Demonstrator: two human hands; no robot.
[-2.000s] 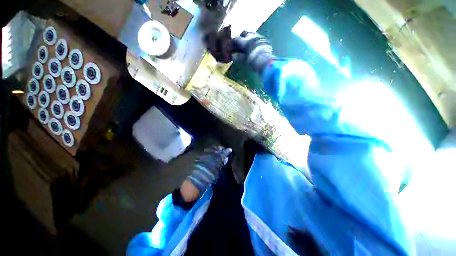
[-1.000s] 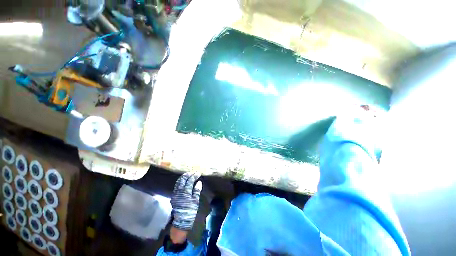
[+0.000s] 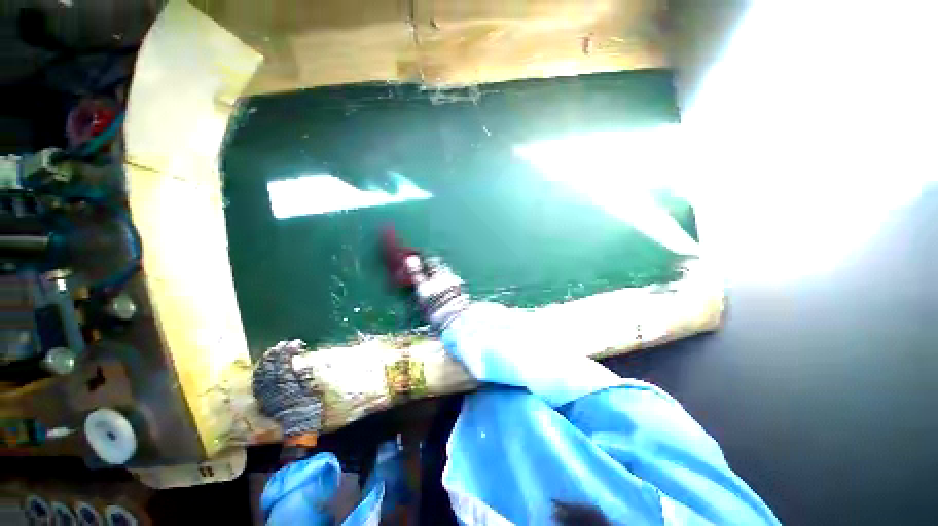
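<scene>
My left hand (image 3: 290,390), in a grey-and-white knit glove, rests on the padded front edge near the mat's front left corner; its finger shape is unclear. My right hand (image 3: 424,283), in a striped glove with a blurred dark red area at the fingers, is over the green mat (image 3: 463,231). Whether that red area is glove or a held thing cannot be told. A white round disc (image 3: 110,437) lies on the machine table at lower left, apart from both hands.
Machine parts with metal cylinders and hoses (image 3: 57,308) stand at the left edge. A pale yellowish strip (image 3: 175,247) borders the mat's left side. White-rimmed discs with dark centres (image 3: 91,514) show at the bottom left. Glare covers the upper right.
The view has swung right, so machine and discs sit further left. My left hand has risen from below the bench edge onto it. My right hand, lost in glare before, now shows over the mat.
</scene>
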